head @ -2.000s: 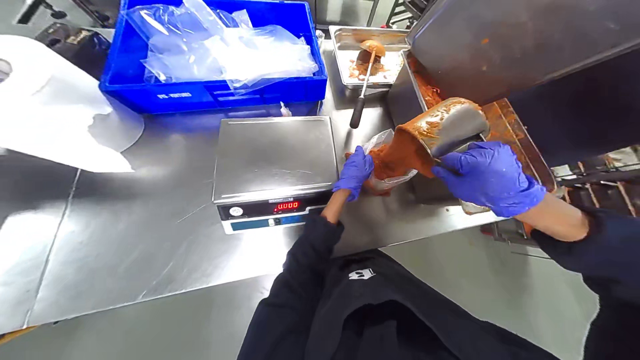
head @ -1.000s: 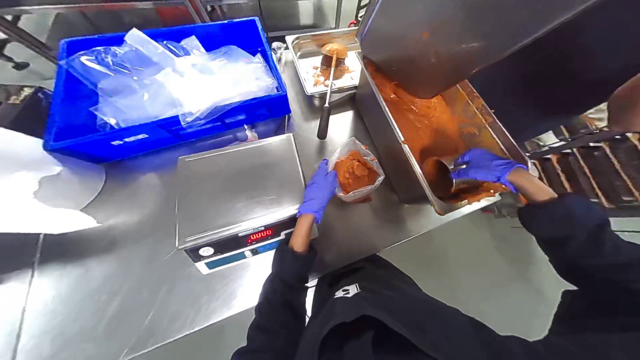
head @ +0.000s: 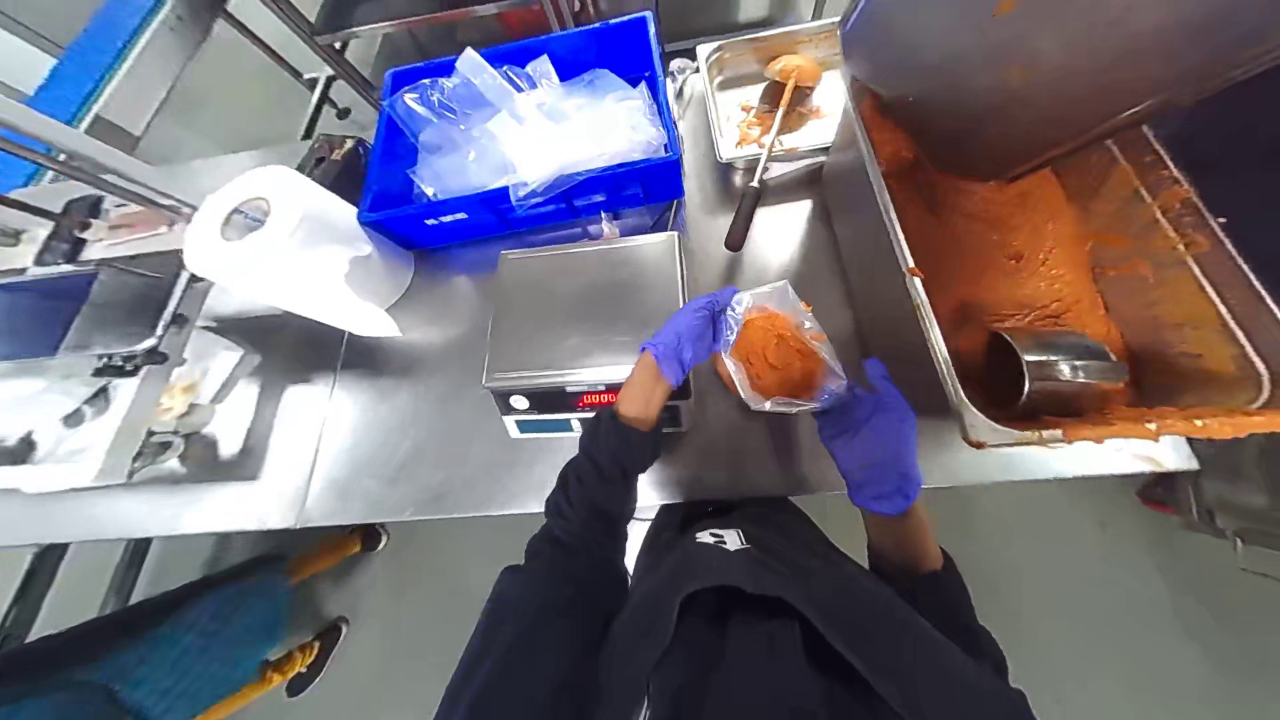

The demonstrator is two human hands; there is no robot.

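Observation:
My left hand (head: 690, 337), in a purple glove, grips the left rim of a clear plastic bag (head: 778, 352) filled with orange-brown paste. At the bag's lower right corner is my right hand (head: 872, 440), gloved too, its thumb side at the plastic and other fingers apart; whether it grips is hard to tell. Left of the bag stands a digital scale (head: 588, 310) with a bare steel platform and a lit red display. A steel scoop (head: 1065, 372) lies on its side in the paste (head: 1020, 250) inside a large steel container (head: 925, 310) at the right.
A blue crate (head: 430, 232) of clear plastic bags stands behind the scale. Behind my hands, a ladle (head: 770, 150) rests across a shallow steel tray (head: 712, 95). A white paper roll (head: 300, 250) lies left on the steel table (head: 410, 420). Another person's legs (head: 190, 640) show at lower left.
My right hand has let go of the scoop, which stays in the container, and has moved left to the bag. Earlier it tipped paste from the scoop into the bag. The view has shifted.

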